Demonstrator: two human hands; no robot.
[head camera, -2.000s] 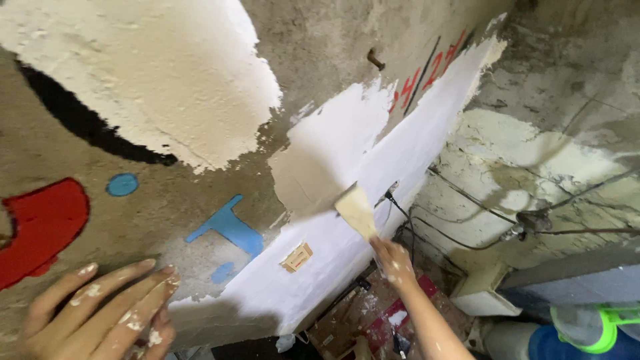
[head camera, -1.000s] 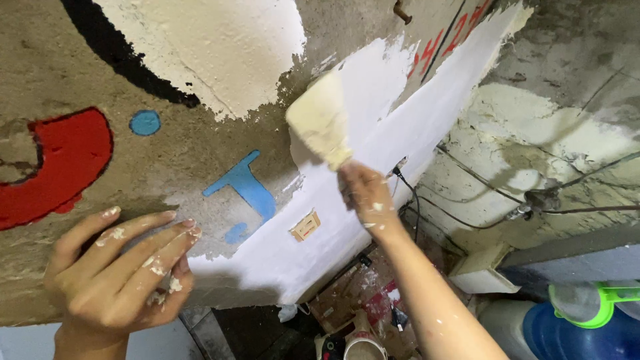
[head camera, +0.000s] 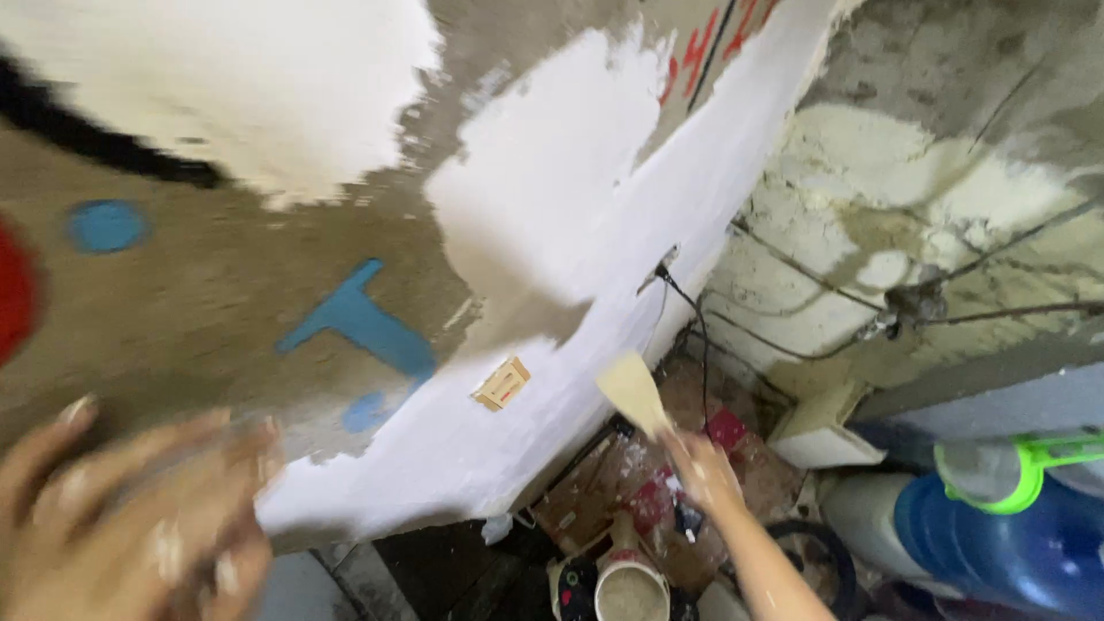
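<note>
My right hand (head camera: 703, 466) grips the handle of a putty knife (head camera: 634, 392) with a wide, cream-coloured blade, held over the lower part of the white-coated wall. My left hand (head camera: 142, 509), spotted with white compound, has its fingers spread near the bare concrete at the lower left and holds nothing; whether it touches the wall I cannot tell. Fresh white wall compound (head camera: 552, 155) covers a band and a patch of the concrete wall (head camera: 259, 285). A small beige cover plate (head camera: 502, 384) sits within the white band. Blue, red and black painted marks show on the wall.
A black plug and cable (head camera: 662, 272) come out of the coated wall. More cables cross the stained wall on the right. Below stand a bucket (head camera: 632, 595) with pale contents and a blue water bottle (head camera: 1009, 535) beside a green-rimmed strainer (head camera: 983, 474). The floor is cluttered.
The right hand with the putty knife has moved down from the white patch to the lower part of the band. The left hand stays at the lower left.
</note>
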